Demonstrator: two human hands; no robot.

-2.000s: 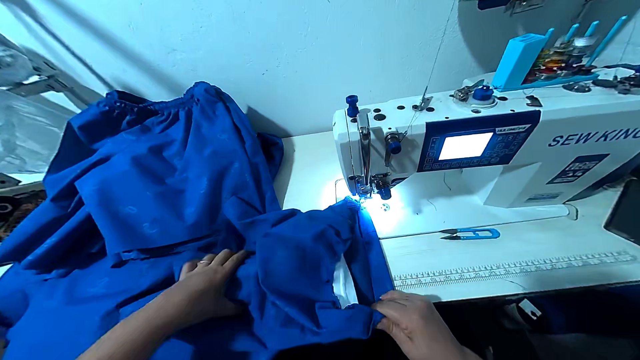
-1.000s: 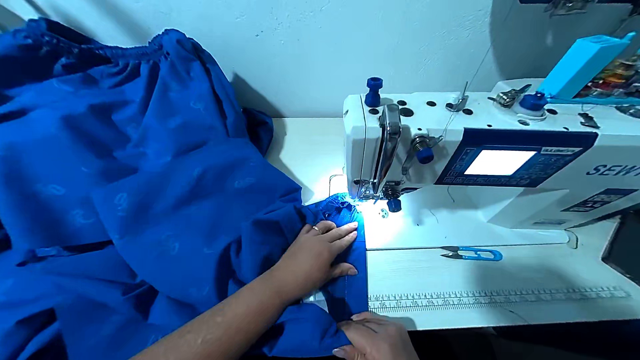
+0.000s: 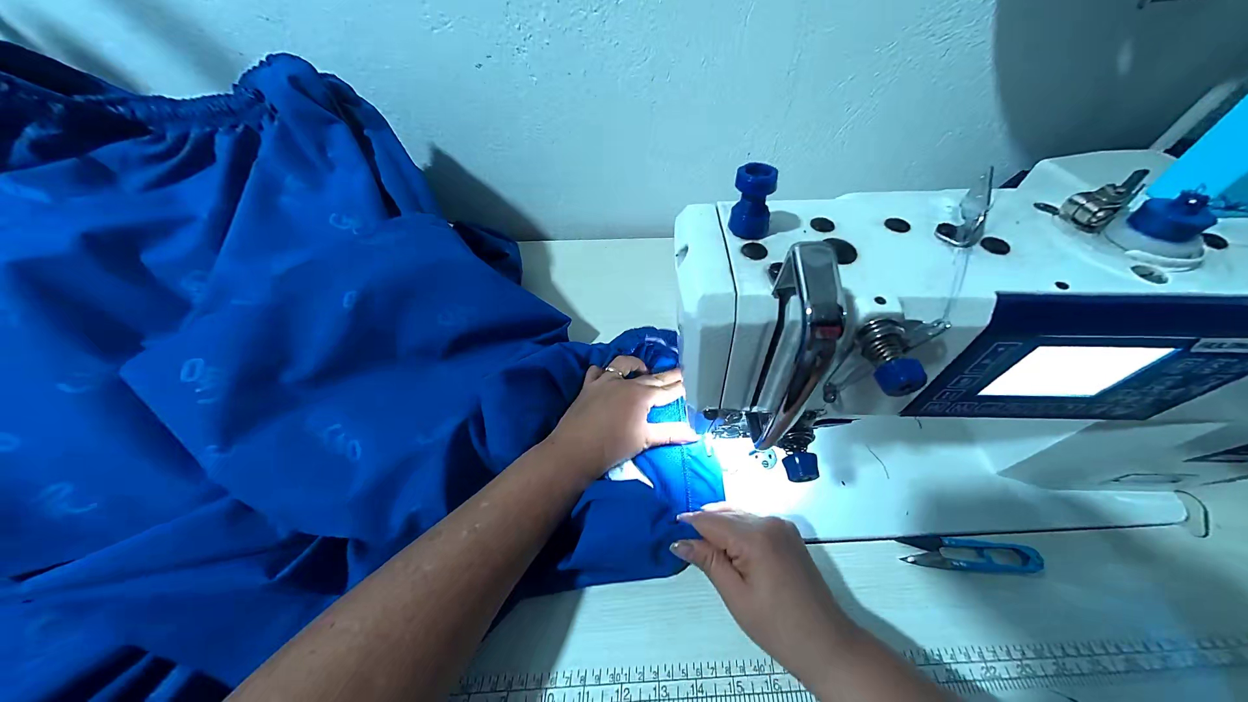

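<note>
Blue patterned fabric (image 3: 283, 390) with a gathered edge spreads over the left side. Its folded edge runs beside the needle area of a white sewing machine (image 3: 707, 312), lit by the machine's lamp. My left hand (image 3: 629, 414), with a ring, lies on the cloth just left of the presser foot, fingers spread and pressing it down. My right hand (image 3: 746, 556) pinches the near edge of the fabric between thumb and fingers, nearer to me than the needle. A bit of white shows between the folds. The needle tip itself cannot be made out.
Blue thread snips (image 3: 990, 556) lie on the table right of my right hand. A ruler scale (image 3: 1024, 663) runs along the near table edge, partly under my right forearm. A pale wall (image 3: 604, 107) stands behind the machine, which has a lit screen (image 3: 1077, 370).
My left hand has gone from the fabric left of the machine to the cloth beside the presser foot. The fabric edge now lies flatter there. The view has moved closer to the needle area.
</note>
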